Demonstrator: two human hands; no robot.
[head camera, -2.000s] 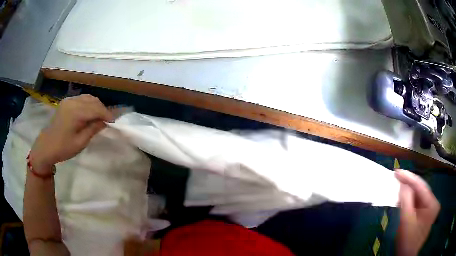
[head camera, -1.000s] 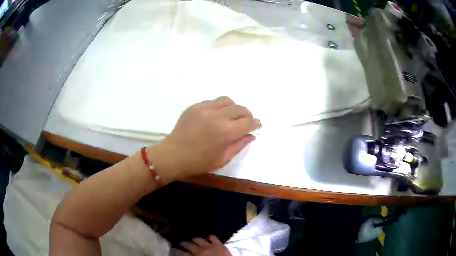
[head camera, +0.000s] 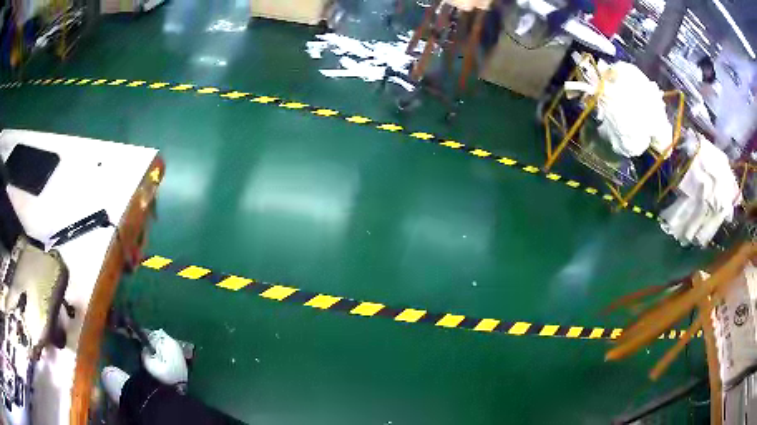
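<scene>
Neither of my hands is in the picture. Nearest in front of me, at the left edge, is the pale, brown-edged machine table (head camera: 93, 178). Part of the olive-grey machine head (head camera: 40, 282) shows on it, cut off by the picture's left edge. A slim black tool (head camera: 79, 227) lies on the table top near a dark rectangular inset (head camera: 31, 168). No cloth shows on the visible part of this table. My leg in dark cloth and white shoes (head camera: 164, 359) show at the lower left.
Green floor (head camera: 398, 373) with yellow-black tape (head camera: 324, 301) lies ahead. White scraps (head camera: 365, 60) lie on the far floor. Yellow-framed trolleys (head camera: 567, 135) heaped with white cloth (head camera: 631, 104) stand at upper right. A wooden stool's legs (head camera: 664, 315) and a carton (head camera: 737, 332) are at right.
The view has swung right, away from the table's work area to the floor. My hands and the white cloth pieces I handled have left the picture.
</scene>
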